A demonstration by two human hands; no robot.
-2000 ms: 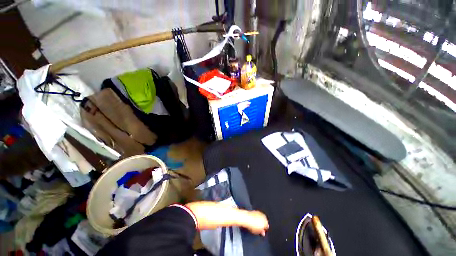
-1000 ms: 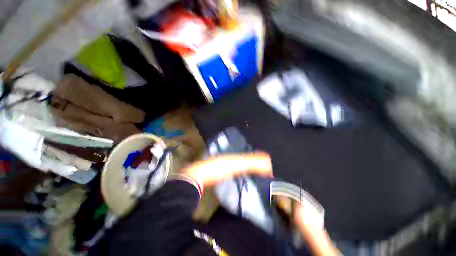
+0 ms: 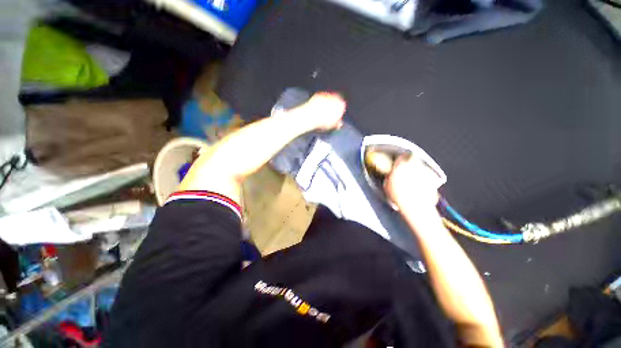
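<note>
A grey-blue garment panel (image 3: 348, 183) with white sections lies along the near left edge of the black pressing table (image 3: 490, 102). My left hand (image 3: 328, 111) is at the panel's upper end, fingers curled; whether it grips the fabric is unclear. My right hand (image 3: 412, 182) is closed on the handle of the steam iron (image 3: 427, 159), right of the panel's middle. The iron's pointed plate has a white rim, and part of it seems to touch the panel's right edge. A blue and yellowish hose (image 3: 487, 234) runs right from the iron.
Other grey and white panels (image 3: 446, 19) lie at the table's far side. A pale wrapped hose (image 3: 579, 216) crosses the right. A cream bin (image 3: 167, 170) stands left, with brown and lime green (image 3: 61, 60) clothes beyond. Dark fabric (image 3: 592, 316) lies bottom right.
The view has tilted down and turned right. My right hand has come into view and taken hold of the iron. My left hand has moved to the panel's upper end.
</note>
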